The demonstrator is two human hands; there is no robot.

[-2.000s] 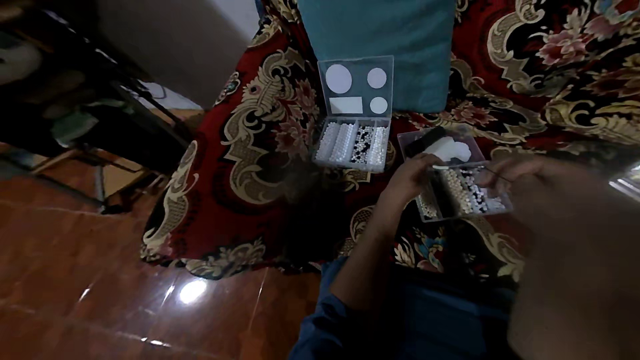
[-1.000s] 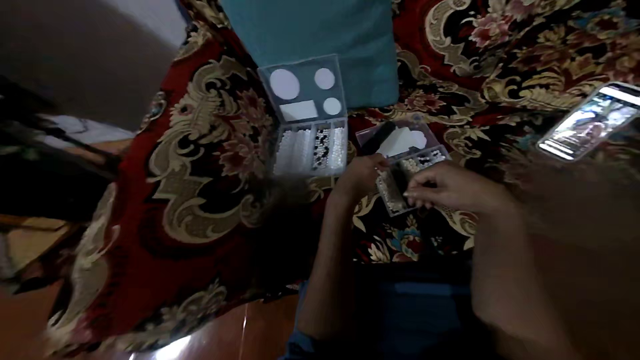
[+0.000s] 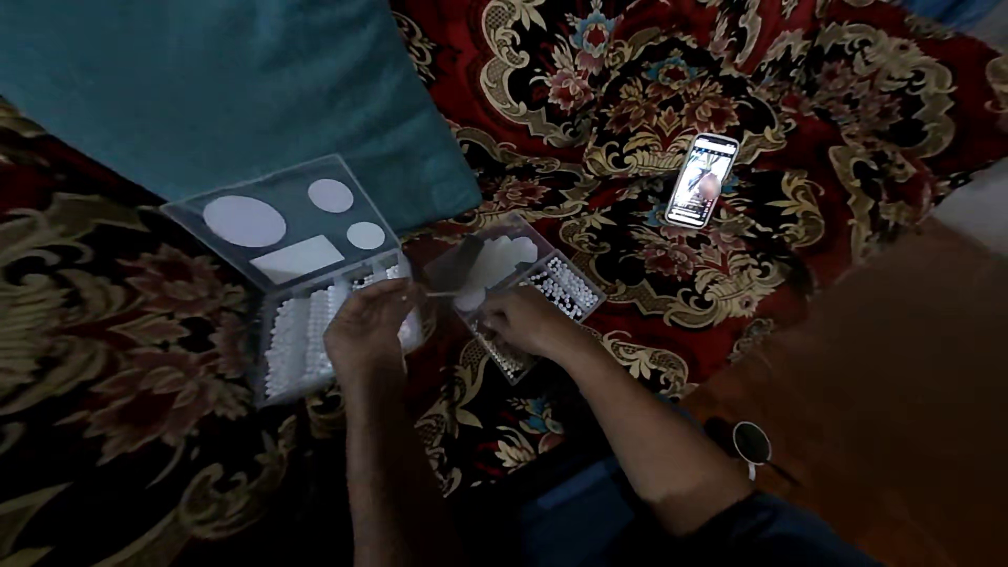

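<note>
My left hand (image 3: 368, 321) is raised over the right part of a clear plastic bead box (image 3: 272, 386) with rows of white beads. Its fingertips pinch a thin, pale, stick-like piece (image 3: 441, 294), too small to name surely. My right hand (image 3: 516, 319) reaches into a second clear compartment box (image 3: 592, 309) holding white, black and cream beads; its fingers are bent over the cream beads (image 3: 508, 364), and whether they hold one cannot be told. White rounded pieces (image 3: 500, 260) and a dark flat item (image 3: 459, 264) lie at that box's lid.
Both boxes lie on a red and black floral sofa cover (image 3: 654, 260). A teal cushion (image 3: 236, 94) stands behind the left box. A phone with a lit screen (image 3: 702, 181) lies at the right. A round white-rimmed object (image 3: 752, 443) is low at the right, over the tiled floor (image 3: 866, 378).
My left hand has moved from the second box to over the first box, apart from my right hand, which remains at the second box. The view has swung to the right.
</note>
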